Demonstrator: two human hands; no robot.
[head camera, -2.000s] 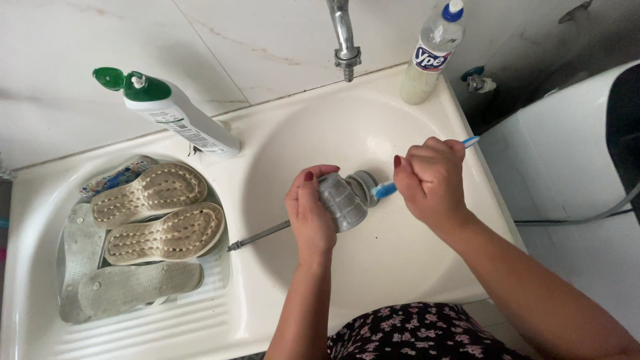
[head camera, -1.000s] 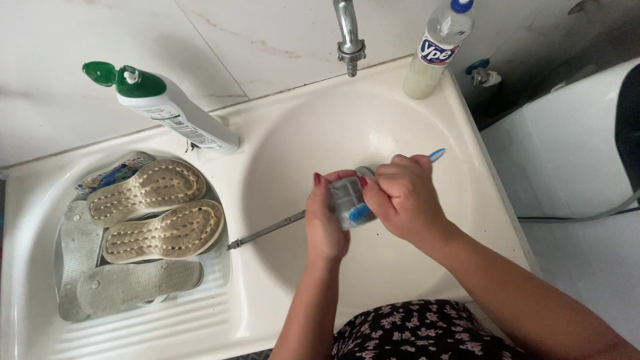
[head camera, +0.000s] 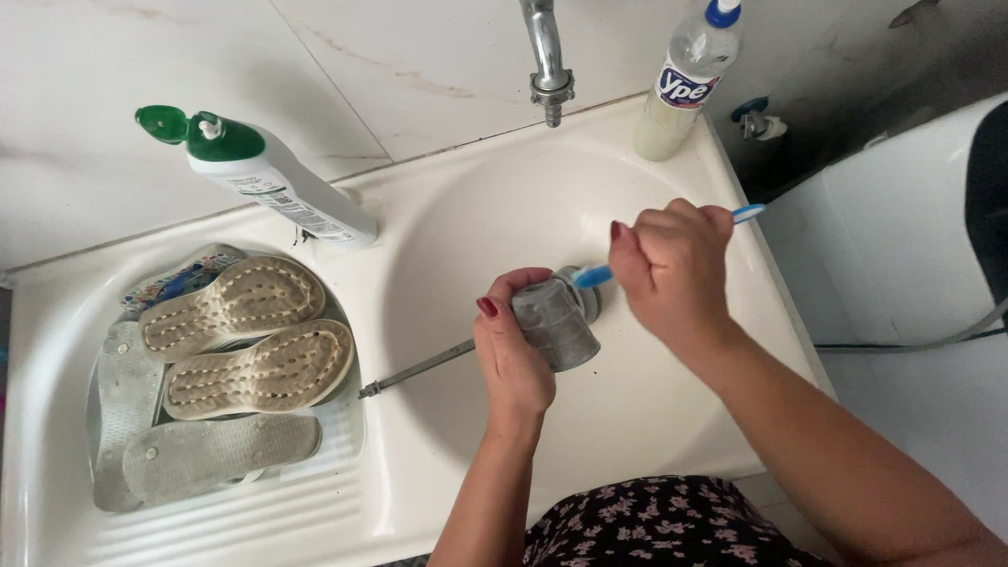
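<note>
My left hand (head camera: 516, 346) grips a grey plastic cup-shaped fitting (head camera: 557, 324) over the round basin of the sink (head camera: 465, 228). A thin grey rod (head camera: 425, 367) extends from behind that hand toward the ridge on the left. My right hand (head camera: 677, 276) is closed around a blue toothbrush (head camera: 594, 276), whose head touches or nearly touches the fitting's narrower ringed end. The toothbrush's handle tip sticks out to the right of my fist. Part of the fitting is hidden by my left fingers.
Sandals (head camera: 260, 370) and flip-flops (head camera: 220, 457) lie in water in the ribbed left basin. An open-capped white bottle (head camera: 283, 185) stands on the back ledge, and a clear Ypê bottle (head camera: 673, 102) at the back right corner. A metal faucet (head camera: 549, 71) hangs above the basin.
One second ago the brush head was over the fitting's wide body, lower down; now it is at the ringed end. The fitting has been turned in my left hand, and my right hand has shifted.
</note>
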